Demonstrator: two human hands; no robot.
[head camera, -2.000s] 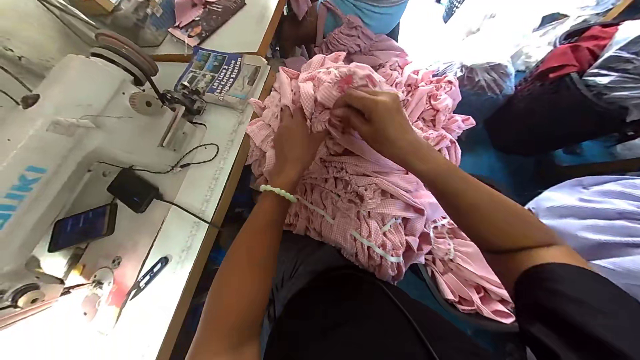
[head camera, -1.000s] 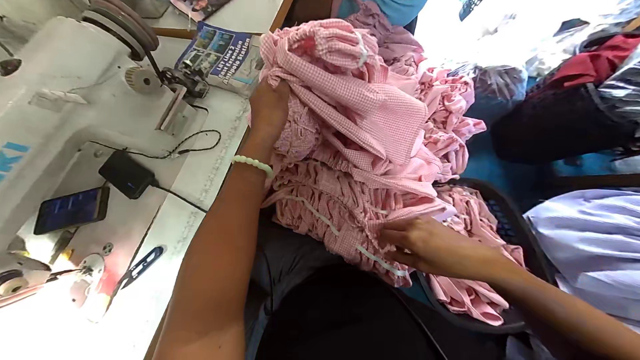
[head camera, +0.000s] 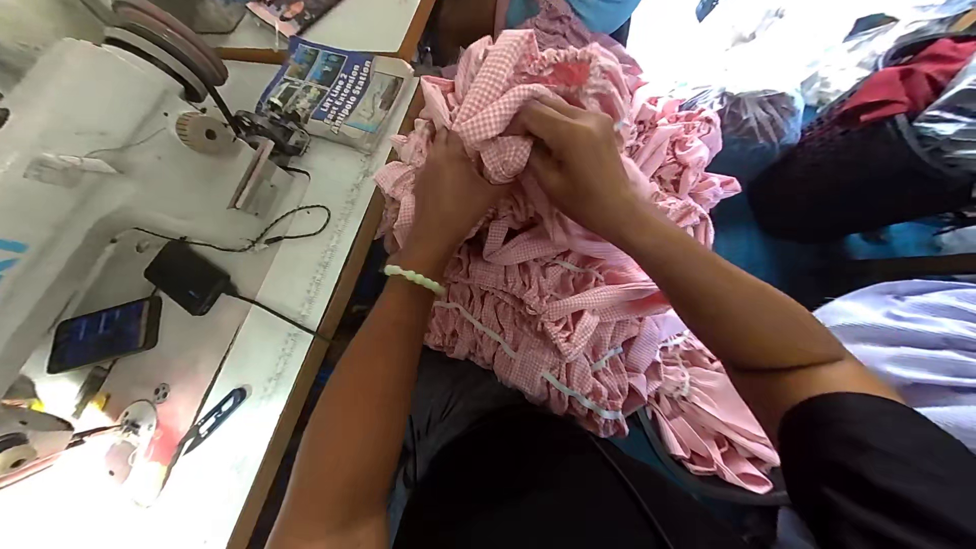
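Observation:
A large heap of pink-and-white gingham garments (head camera: 534, 305) with gathered edges and pale strips lies over my lap. At its upper part, my left hand (head camera: 457, 179) grips bunched gingham cloth, its fingertips partly hidden in the folds. Close to its right, my right hand (head camera: 572, 156) pinches a fold of the same gingham fabric (head camera: 499, 114). Beyond the hands shows a gathered piece with a red patch (head camera: 568, 75). More pink cloth (head camera: 717, 419) sits in a dark basket (head camera: 686, 476) at the lower right.
On the left table stand a white sewing machine (head camera: 69, 145), a smartphone (head camera: 105, 334), a black adapter (head camera: 187, 276) with its cord, a small blue-handled cutter (head camera: 216, 419) and a printed booklet (head camera: 328, 88). A dark bin (head camera: 862, 168) and white cloth (head camera: 907, 335) are at the right.
My right hand has moved up from the lower edge of the heap to the cloth beside my left hand. The raised gingham piece is now bunched between both hands.

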